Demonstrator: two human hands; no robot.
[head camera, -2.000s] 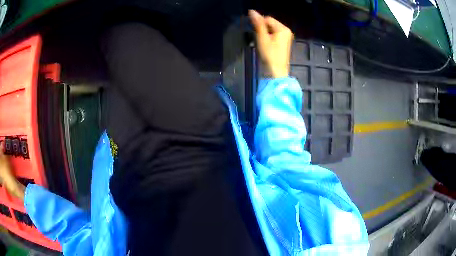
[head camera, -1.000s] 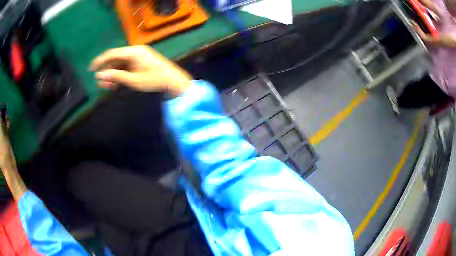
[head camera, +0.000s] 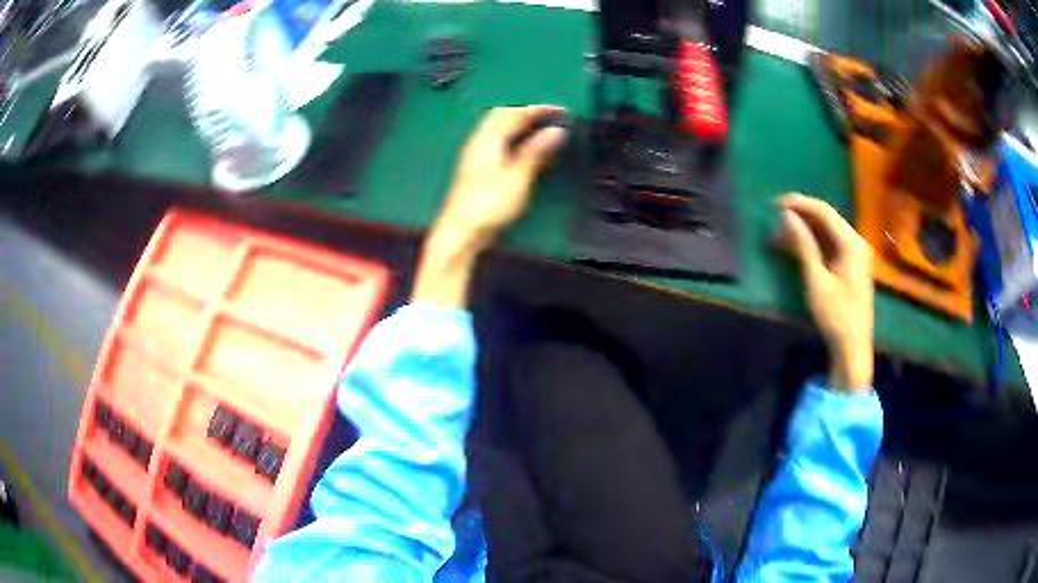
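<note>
My left hand (head camera: 497, 171) is over the green mat, left of the black fixture, with its thumb and fingers closed on a small black module (head camera: 546, 123), mostly hidden by the fingers. The black toggle press fixture (head camera: 662, 205) stands upright in front of me, with its red clamp handle (head camera: 700, 91) at the upper right. My right hand (head camera: 829, 245) is between the fixture and the orange fixture, fingers curled and apart. No part shows in it, though it is blurred.
The salmon-red tray (head camera: 211, 313) at lower left holds rows of black modules. A dark flat rectangle (head camera: 351, 131), a small black piece (head camera: 445, 60) and a white fan (head camera: 250, 137) are at left. The orange fixture (head camera: 911, 216) stands at right. A dark tray (head camera: 899, 518) is below right.
The view has swung back to the bench. My left hand has come from the red tray to beside the black fixture with a small black module. My right hand is now right of the fixture.
</note>
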